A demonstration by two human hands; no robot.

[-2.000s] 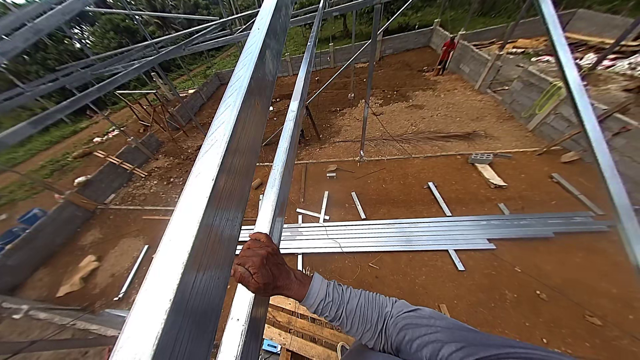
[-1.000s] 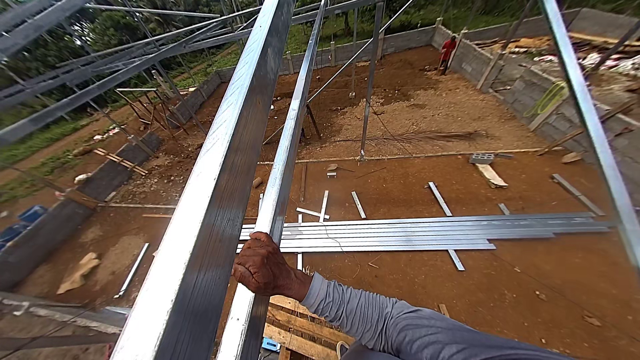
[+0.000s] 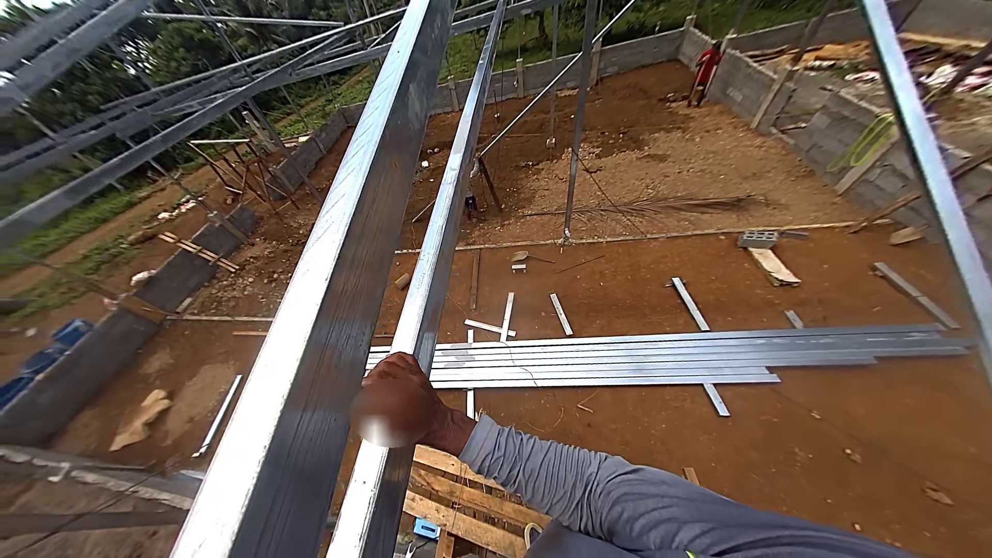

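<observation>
My right hand (image 3: 397, 399), in a grey long sleeve, is closed around a narrow galvanized steel beam (image 3: 447, 232) that slopes up and away from me. Just left of it runs a wider galvanized steel beam (image 3: 341, 232), close to my knuckles. Nowhere in the frame does my left hand show. On the ground far below lies a row of long steel profiles (image 3: 604, 360) on short crosspieces. Under my forearm is a platform of wooden slats (image 3: 465, 519), with a small blue object (image 3: 426, 528) at its left side.
More steel roof members (image 3: 194, 116) cross at the upper left, and another beam (image 3: 930, 155) slants down on the right. A steel post (image 3: 577, 139) stands ahead. Concrete block walls (image 3: 744, 85) border the brown dirt. A person in red (image 3: 704, 74) stands far off near a wall.
</observation>
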